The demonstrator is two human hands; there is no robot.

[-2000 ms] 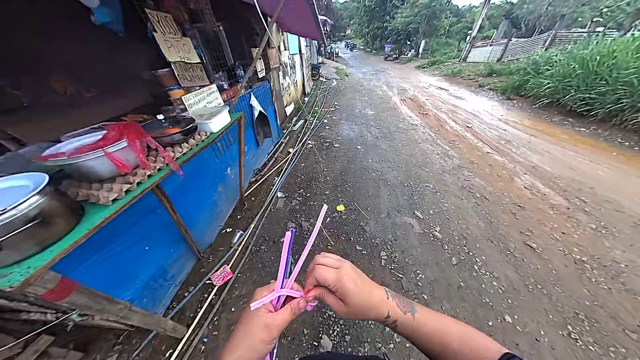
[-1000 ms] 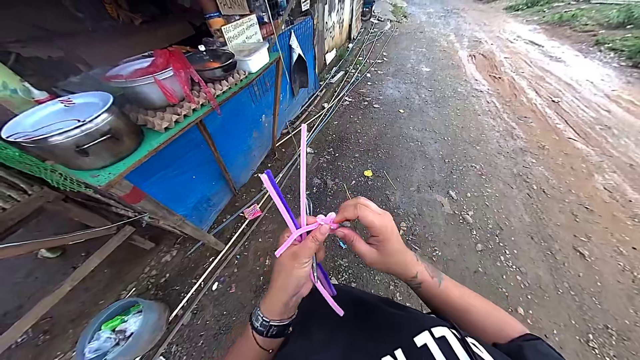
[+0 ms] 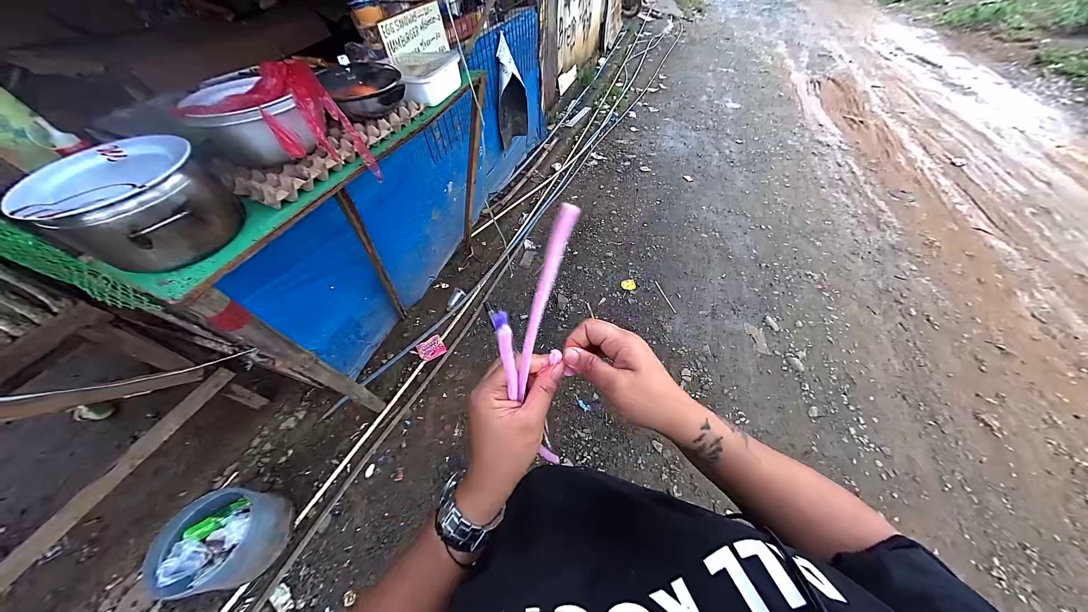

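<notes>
Pink strips (image 3: 551,272), one standing long and upright, rise from my left hand (image 3: 508,416), which is shut on them. Beside the long strip is a shorter pink one with a purple end (image 3: 500,321). A pink end also shows below the left hand, by the black shirt. My right hand (image 3: 625,370) pinches a small pink part of the strips at the left thumb, with its fingertips almost against the left ones. How the strips cross between the fingers is hidden.
At left, a green-topped stall counter (image 3: 225,255) carries a steel pot (image 3: 127,204), a basin (image 3: 246,119), egg trays (image 3: 289,178) and a black pan (image 3: 365,89). A plastic bin (image 3: 276,531) with bags stands below. Cables and poles (image 3: 463,319) run along the gravel road (image 3: 722,212).
The upright strips have shifted in my left hand; the purple strip shows less than before. Both hands remain close together. The view has tilted down and turned left.
</notes>
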